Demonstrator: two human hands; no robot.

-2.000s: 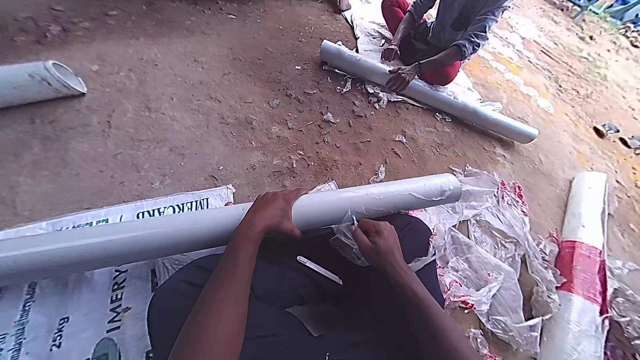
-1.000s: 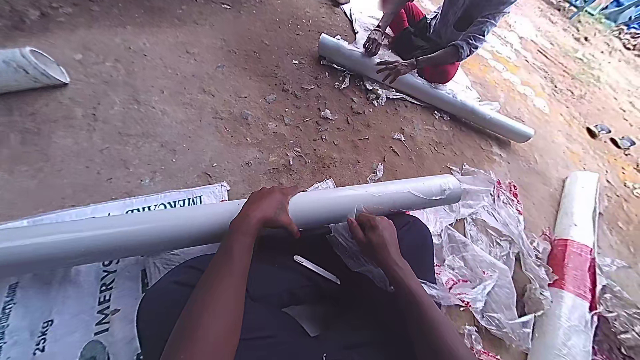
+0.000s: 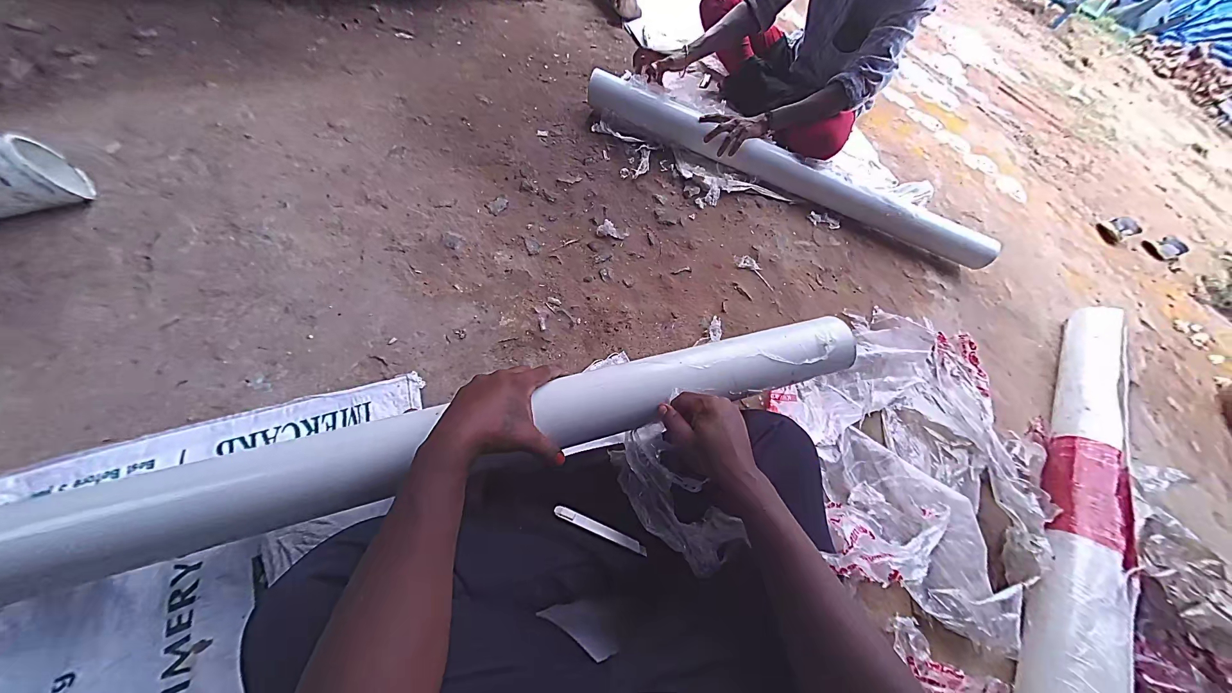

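A long grey plastic pipe [image 3: 289, 472] lies across my lap, its right end raised a little. My left hand [image 3: 500, 414] is wrapped over the middle of the pipe, thumb on the near side. Close to the pipe's right part, my right hand [image 3: 707, 433] pinches a strip of clear plastic film [image 3: 674, 500] that hangs down over my leg. Some film still clings to the pipe near its right end. A slim white tool, perhaps a cutter [image 3: 599, 530], rests on my dark trousers, with a pale scrap [image 3: 582, 628] nearer to me.
Crumpled printed film [image 3: 924, 520] lies right of my knee, beside a wrapped pipe with a red band [image 3: 1088, 491]. Printed sacks [image 3: 125, 616] lie at left. Across the dirt ground, a seated co-worker handles another grey pipe [image 3: 799, 173]. A pipe end [image 3: 43, 178] shows far left.
The co-worker's hands have moved apart along their pipe, one now near its far-left end. My hands have stayed in nearly the same places on my pipe.
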